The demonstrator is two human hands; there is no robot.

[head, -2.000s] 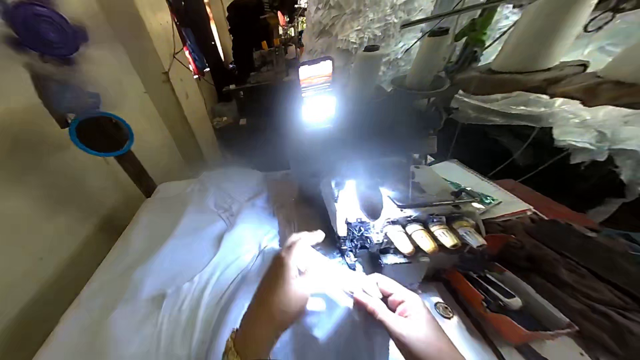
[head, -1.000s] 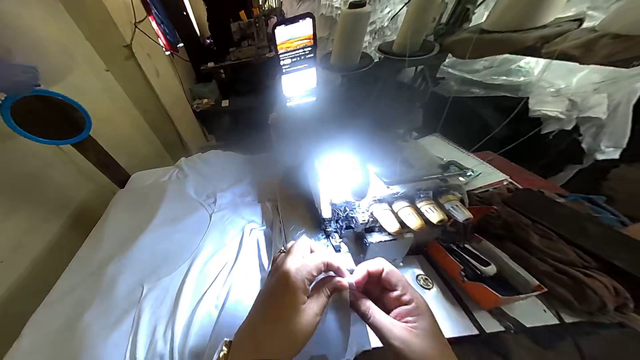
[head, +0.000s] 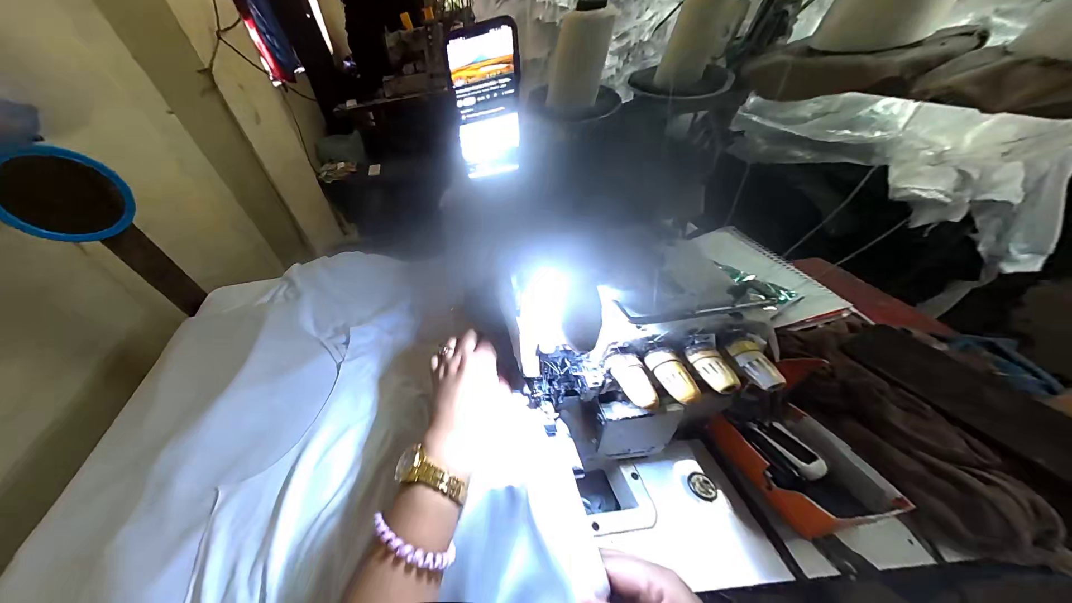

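White fabric [head: 243, 402] spreads over the left side and runs under my hands beside an overlock sewing machine [head: 565, 381] with a glaring lamp. My left hand [head: 465, 394], with a ring, a gold watch and a beaded bracelet at the wrist, lies on the fabric just left of the needle area; glare hides part of it, and its grip is unclear. Low in the view, my right hand [head: 645, 579] is at the near edge of the fabric, partly cut off by the frame. Several yellowish tension dials [head: 670, 375] line the machine's front.
An orange box [head: 812, 523] with a dark and white tool stands right of the machine. Brown cloth [head: 938, 452] lies beyond it, and a spiral notebook [head: 770, 268] behind. A lit phone [head: 486, 100] stands upright near thread cones [head: 578, 54]. A blue-rimmed round mirror [head: 126, 201] is at left.
My hands, close together at the fabric a second ago, have parted. The left has moved forward beside the needle area; the right has come back toward the near edge.
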